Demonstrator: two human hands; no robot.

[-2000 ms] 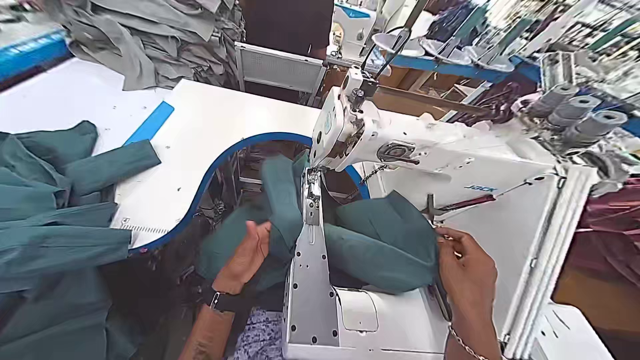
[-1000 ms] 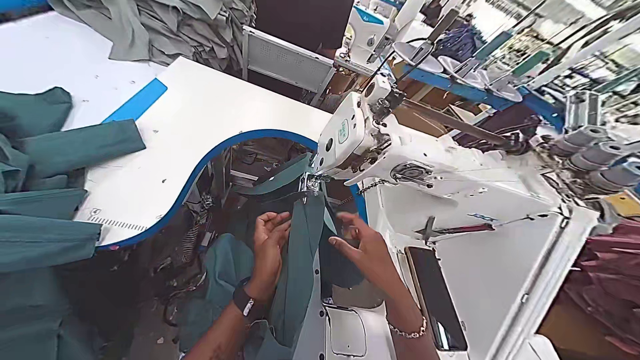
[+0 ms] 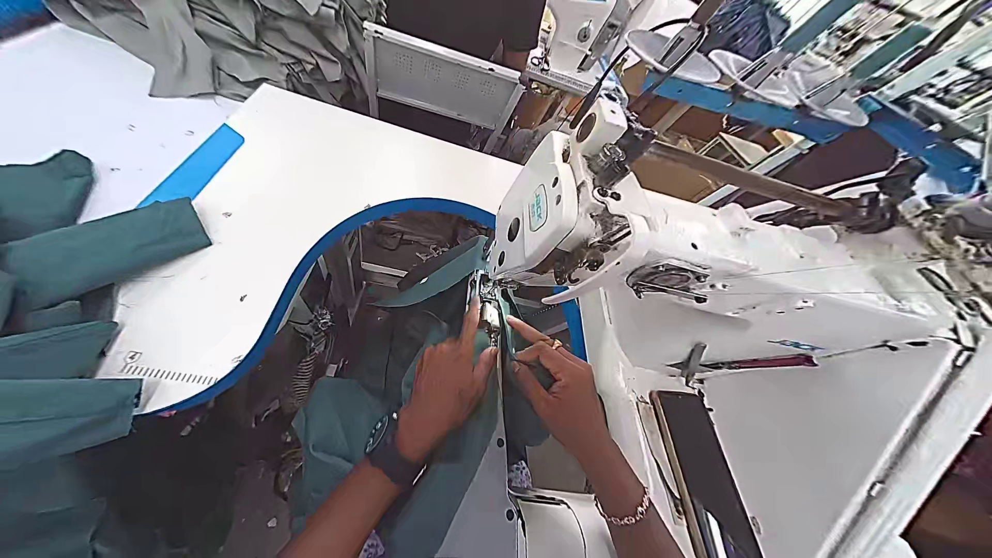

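Note:
A dark green fabric piece [image 3: 453, 480] drapes along the narrow arm of a white Jack industrial sewing machine [image 3: 542, 209]. Its upper part lies at the presser foot [image 3: 488, 310], below the machine head. My left hand [image 3: 449, 384] rests on the cloth left of the foot, index finger pointing up beside it. My right hand [image 3: 559, 384], with a ring, holds the cloth's right edge between thumb and fingers, its index finger stretched toward the foot. A loose green strip [image 3: 442, 271] extends left behind the foot. The needle tip is hard to make out.
The white table [image 3: 341, 163] curves around the machine with a blue edge. Green fabric pieces [image 3: 101, 248] lie at left, grey cloth [image 3: 256, 46] behind. A dark phone-like object [image 3: 709, 465] and tweezers or snips with red handles [image 3: 763, 362] lie at right. A person stands beyond the table.
Both hands have moved up to the presser foot. Two seconds ago they were wide apart, with the green cloth bunched across the machine arm; now it lies along the arm.

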